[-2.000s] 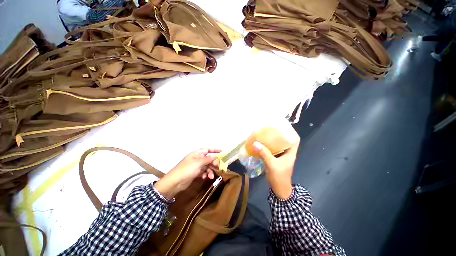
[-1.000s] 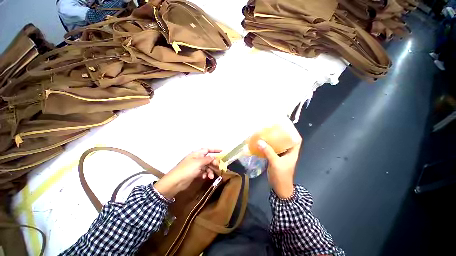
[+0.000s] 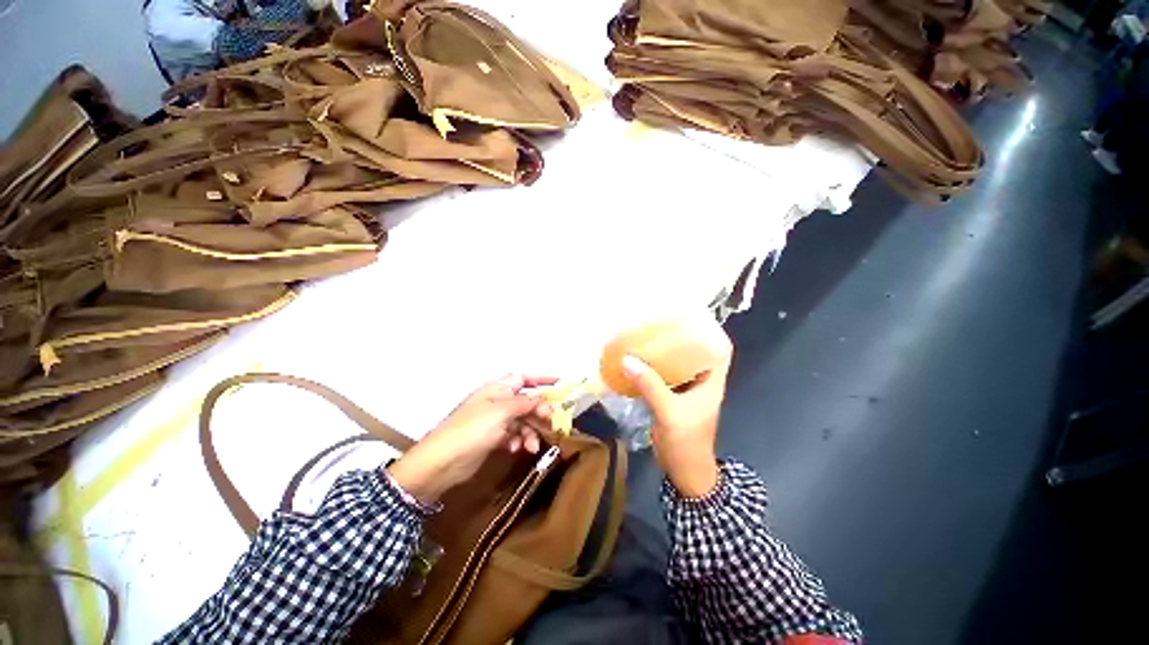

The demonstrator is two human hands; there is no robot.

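A brown bag (image 3: 533, 536) lies at the bottom centre, its zipper (image 3: 498, 527) running along the opening and a metal puller near the top corner. My left hand (image 3: 485, 428) is at that corner, its fingers pinching the pale yellowish zipper end (image 3: 561, 416). My right hand (image 3: 684, 410) holds a rounded orange squeeze bottle (image 3: 662, 355). Its pale narrow tip points left and is close to my left fingertips; glare hides whether it touches the zipper end. A brown strap (image 3: 271, 378) loops out to the left of the bag.
Brown bags (image 3: 252, 202) are heaped on the white-covered table (image 3: 504, 265) at left. Another stack (image 3: 756, 63) is at the back right. A crinkled clear plastic piece (image 3: 630, 422) hangs under the bottle. The dark floor is right. Another person's sleeve shows at top left.
My right hand and the bottle have moved left, and the bottle tip is closer to my left fingers. My left hand and the bag have hardly moved.
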